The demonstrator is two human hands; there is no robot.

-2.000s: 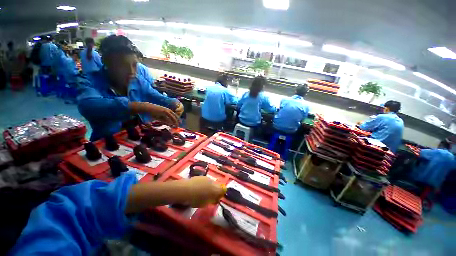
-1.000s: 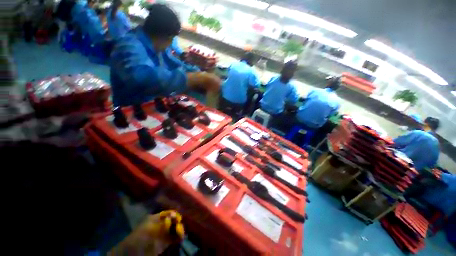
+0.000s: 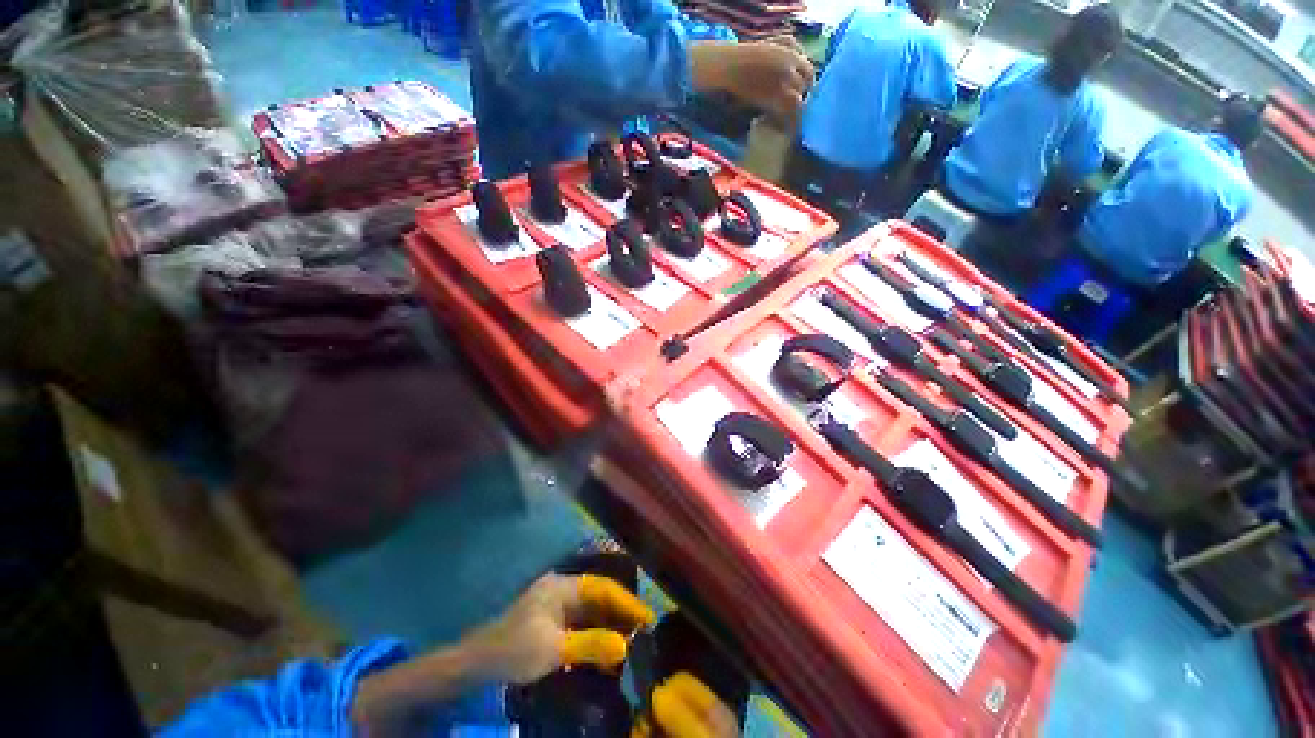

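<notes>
My left hand, with yellow-orange finger cots, is low in the middle, thumb and finger pinched at a dark watch strap. The strap is blurred against dark surroundings. My right hand is mostly cut off by the bottom edge; its cot-covered fingertips are beside the strap, their grip unclear. On the near red tray, a closed watch stands as a ring in the front-left compartment, another behind it. An open watch and others lie flat. A near compartment shows only its paper slip.
A second red tray with looped watches adjoins on the left. A coworker's hand is above its far side. Cardboard, a maroon cloth and wrapped goods are left. Seated workers and stacked trays are right.
My left hand went from the near tray down to my lap with a watch from the front compartment. My right fingertips have come into view. The view has turned down and left.
</notes>
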